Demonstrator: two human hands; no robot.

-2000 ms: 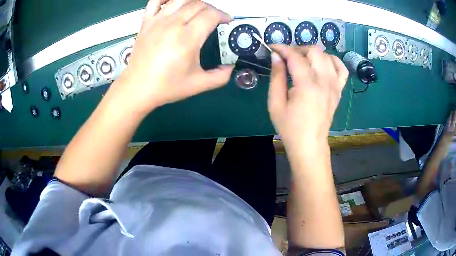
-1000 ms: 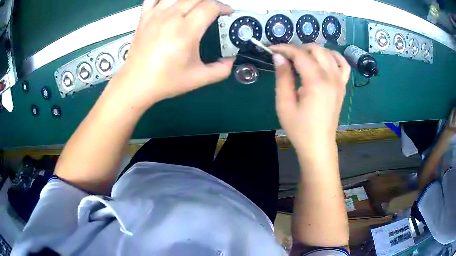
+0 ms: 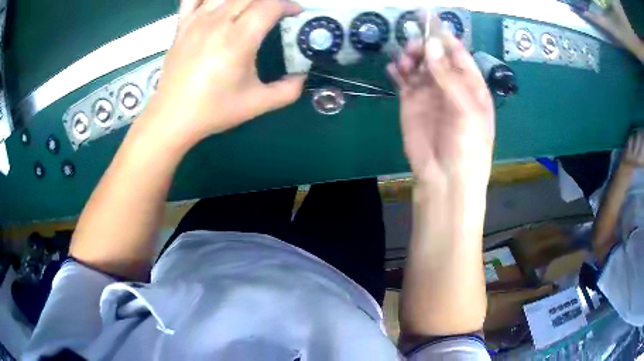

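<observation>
A silver four-seat metal plate (image 3: 291, 44) lies at the top centre with black ring inserts (image 3: 320, 39) in its seats. My left hand (image 3: 212, 77) spans the plate's left end, index fingertip at its top corner and thumb at its lower corner. My right hand (image 3: 448, 99) is blurred over the plate's right half and pinches a pale thin stick (image 3: 426, 25) pointing up. It partly hides the two right-hand rings. Thin tweezers (image 3: 360, 87) lie below the plate, beside a loose silver cup (image 3: 328, 101).
Another plate (image 3: 92, 111) with silver seats lies at left, partly behind my left hand. Several small black rings (image 3: 52, 144) lie near it. A black cylinder (image 3: 502, 80) and a third plate (image 3: 580, 53) are at right. Other people's arms (image 3: 613, 21) show at the right edge.
My right hand and the stick have moved from the leftmost ring to the right side of the plate. The bench view has shifted slightly left and up. My left hand stays at the plate's end.
</observation>
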